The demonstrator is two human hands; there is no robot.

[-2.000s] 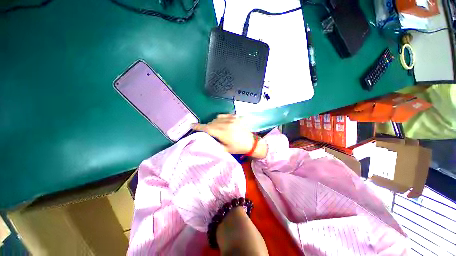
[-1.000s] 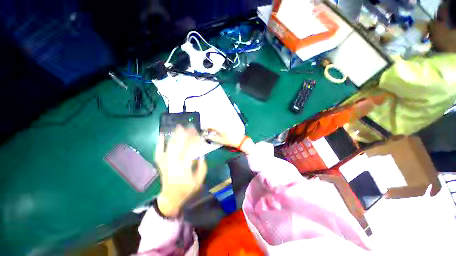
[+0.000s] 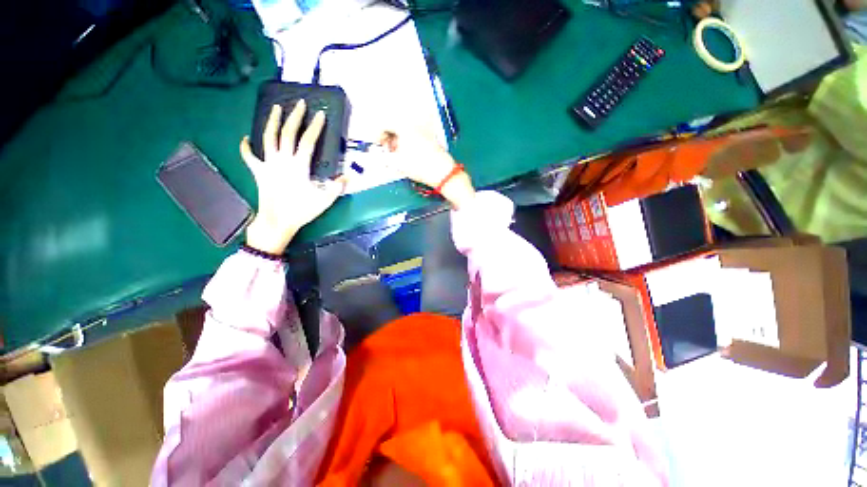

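Observation:
A flat square black set-top box [image 3: 328, 100] lies on a white record sheet [image 3: 394, 71], with thin black cables running from its rear edge. My left hand [image 3: 290, 181] lies on top of the box with its fingers spread. My right hand [image 3: 414, 157] is at the box's right side, its fingertips closed on a small connector [image 3: 359, 145] that touches or nearly touches the box's edge. A tiny black part [image 3: 356, 167] lies on the sheet below it. A smartphone [image 3: 204, 194] with a dark screen lies left of the box.
A second black box [image 3: 509, 33], a remote control [image 3: 618, 84] and a tape roll [image 3: 719, 45] lie to the right. Orange and white retail boxes [image 3: 582, 235] and an open carton [image 3: 789, 304] stand below the bench edge. Another carton [image 3: 119, 399] is at lower left. A person's yellow-green sleeve [image 3: 818, 152] shows at right.
My left hand has come onto the box from near the phone, and my right hand to its right side. The phone screen has gone from pale pink to dark. The view has shifted.

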